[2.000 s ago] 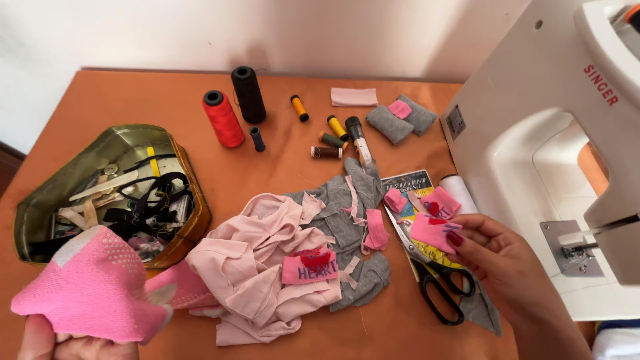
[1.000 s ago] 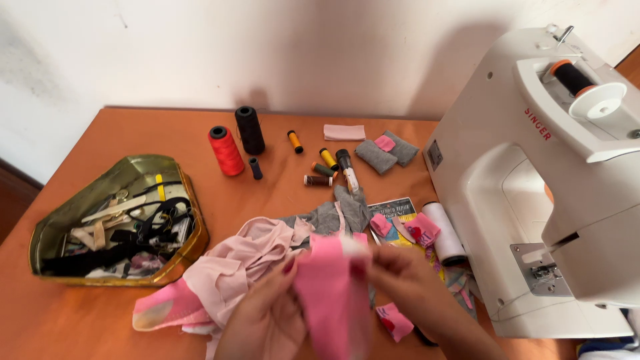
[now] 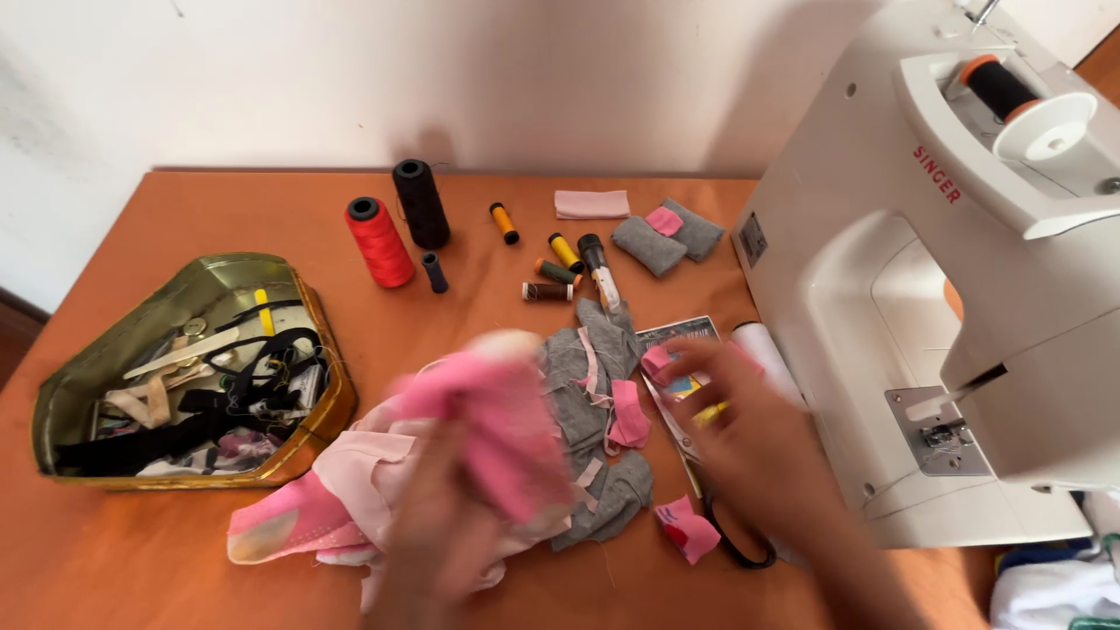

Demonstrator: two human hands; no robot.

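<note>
My left hand [image 3: 446,516] grips a blurred pink fabric piece [image 3: 512,429], seemingly a sock, above a heap of pale pink cloth [image 3: 363,464]. Over the scissors [image 3: 682,429] and a printed packet [image 3: 687,331] is my right hand [image 3: 744,420], fingers spread; pink scraps lie close to its fingertips, and whether it touches one is unclear. Beside the scissors' black handles lies a pink scrap with a red print [image 3: 687,528]. Grey fabric [image 3: 582,376] with a small pink piece [image 3: 628,415] on it lies between the hands. Another pink sock-like piece [image 3: 297,521] pokes out at the heap's left.
A white sewing machine [image 3: 840,245] stands at right, beside a white thread cone [image 3: 770,359]. An open tin [image 3: 337,402] of notions is at left. Red [image 3: 381,245] and black [image 3: 422,206] thread cones, small spools and folded grey pieces [image 3: 649,245] sit toward the wall.
One second ago both hands were together at the pink fabric; now my right hand has let go and moved right, over the scissors. My left hand still has the fabric.
</note>
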